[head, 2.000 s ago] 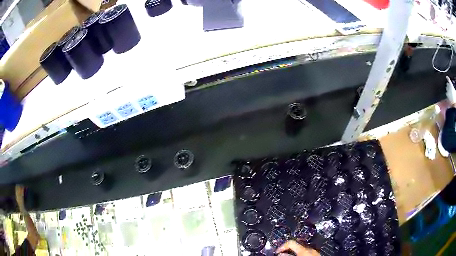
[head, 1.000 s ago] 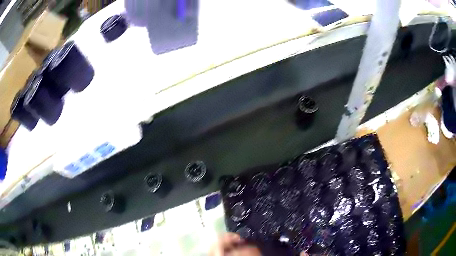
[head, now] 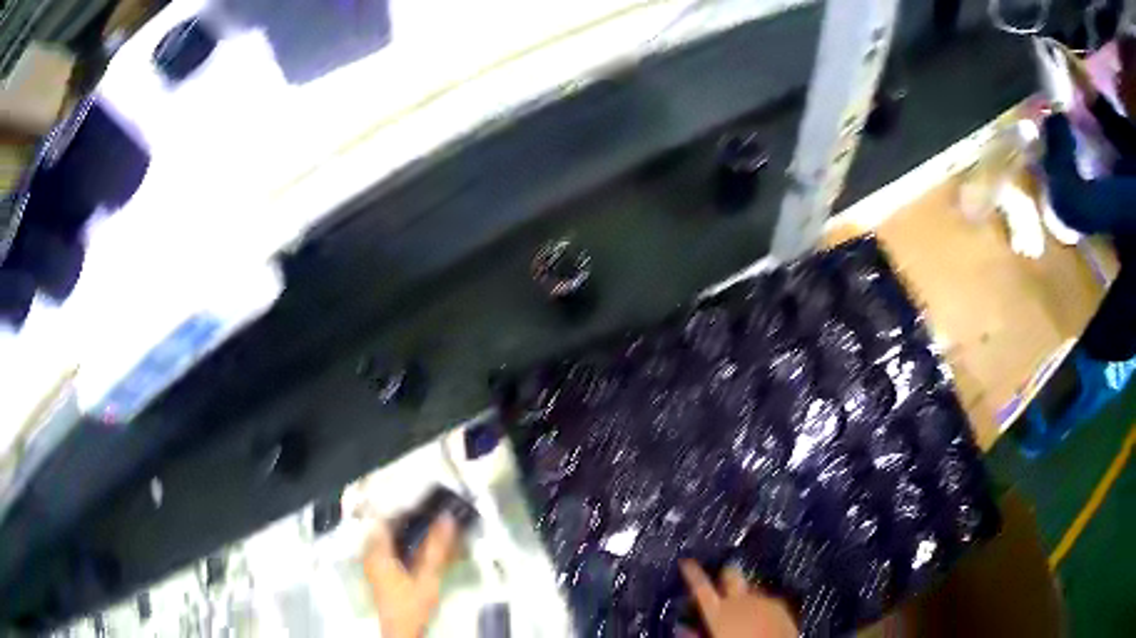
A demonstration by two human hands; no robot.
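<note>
The black blister tray with rows of round pockets lies at the lower right, tilted in view. My left hand is left of the tray, over the bench top, with its fingers around a black cylindrical part. My right hand is over the tray's near part with a finger stretched out; blur and dark pockets hide whether it grips anything. Several black parts stand on the dark conveyor belt, among them one at the middle and one further right.
A white post rises behind the tray. The white shelf holds large black cylinders at its left. Cardboard lies right of the tray. Another person's dark sleeve is at the right edge, above a blue stool.
The view has shifted and turned, so the tray appears higher. My left hand now shows over the bench with a black part. A belt part shows nearer the middle than before.
</note>
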